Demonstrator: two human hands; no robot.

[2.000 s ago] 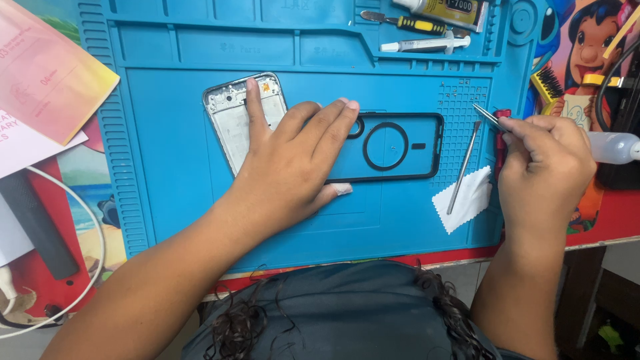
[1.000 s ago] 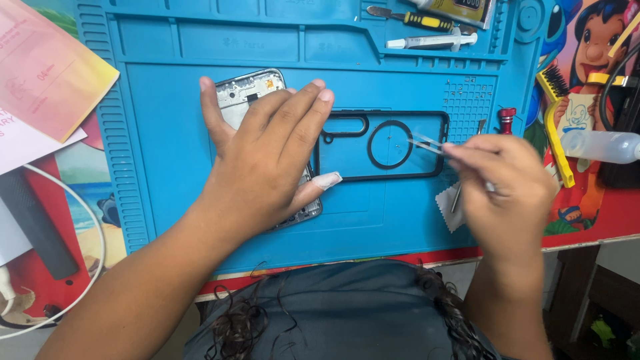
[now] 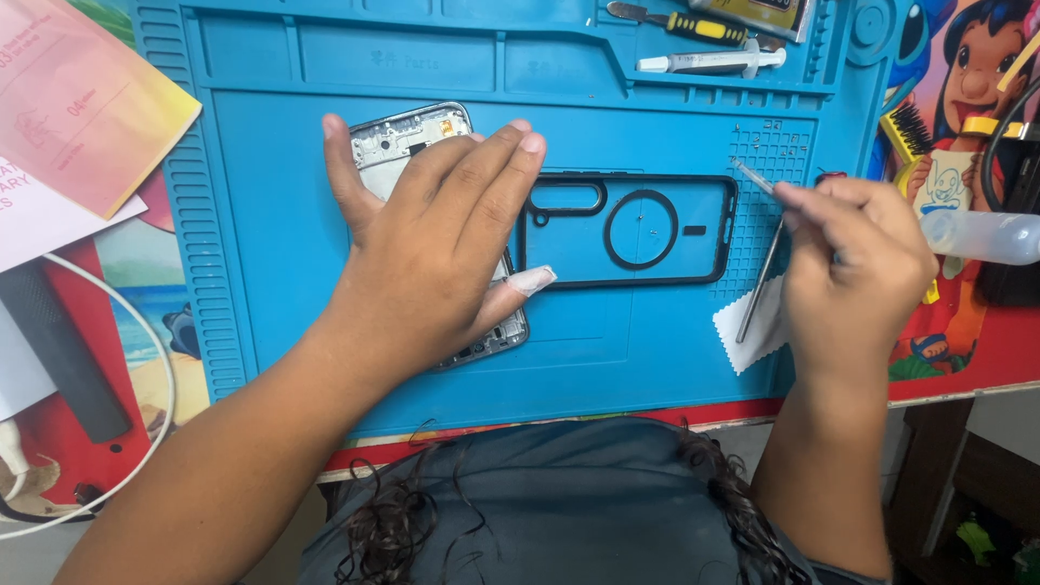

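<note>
My left hand [image 3: 431,244], a white wrap on its thumb, lies spread over an opened phone frame [image 3: 390,130] and hides its middle. Right of it lies a clear phone case with a black rim [image 3: 634,283] and a black ring, with tiny screws [image 3: 653,233] on or under its clear back. My right hand [image 3: 861,260] pinches metal tweezers [image 3: 756,175], whose tips are over the small grid of the blue repair mat [image 3: 569,390], where several tiny screws [image 3: 756,140] lie. Beneath that hand, a thin metal tool [image 3: 760,284] rests across a white cloth [image 3: 738,325].
Along the mat's top lie a syringe [image 3: 711,62], a yellow-and-black pry tool [image 3: 707,28] and a foil packet [image 3: 760,12]. A brush [image 3: 906,134] and a translucent bottle [image 3: 983,237] are at the right. Papers [image 3: 81,106] and a white cable [image 3: 154,333] lie at the left.
My right hand has gone from the grid to over the phone case and back to the grid, still with the tweezers. My left hand has stayed over the phone frame, its fingers shifted.
</note>
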